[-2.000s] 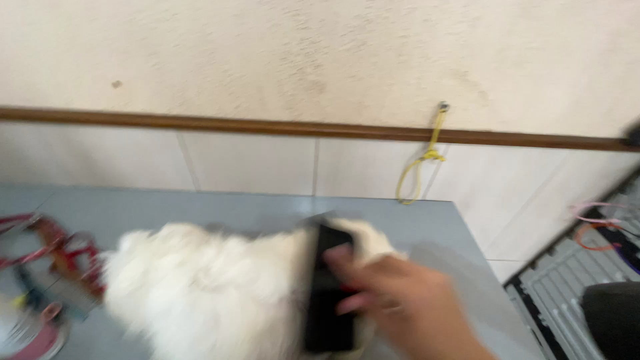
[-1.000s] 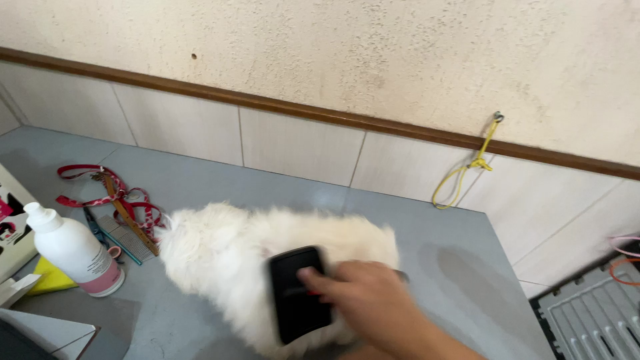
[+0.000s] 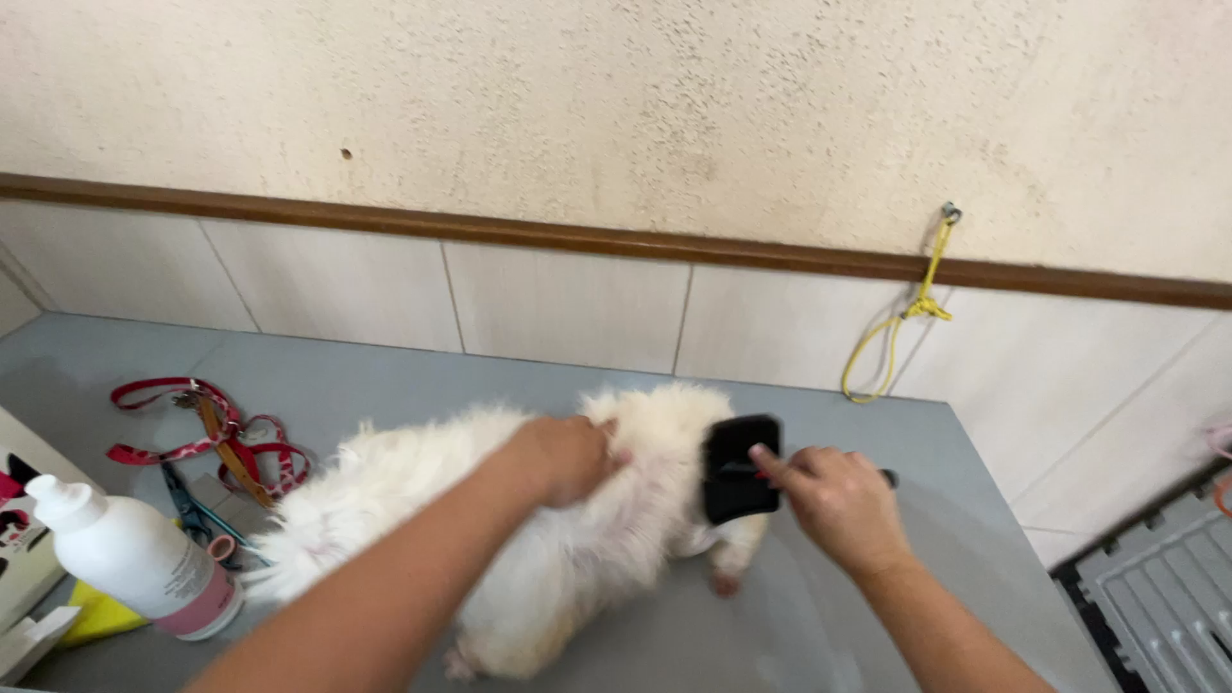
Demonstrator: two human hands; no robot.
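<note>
A white long-haired dog (image 3: 597, 539) is on the grey table (image 3: 847, 616), one paw showing near the brush. My left hand (image 3: 568, 457) rests on the dog's upper body with its fingers in the fur; whether they grip it is unclear. In my right hand (image 3: 842, 500) is a black slicker brush (image 3: 741, 467), its thumb on the back of the head. The brush head lies against the fur at the dog's right end in the view. The bristles are hidden.
Left of the dog lie a red patterned harness (image 3: 279, 452), a wooden-handled comb (image 3: 226, 443) and blue scissors (image 3: 188, 505). A white pump bottle (image 3: 135, 558) stands nearer. A yellow cord loop (image 3: 871, 356) hangs from the wall. A grey slatted grate (image 3: 1165, 577) is at right.
The brush in my right hand has moved from the dog's back to its right end in the view. My left hand, not clearly seen before, is now on the dog.
</note>
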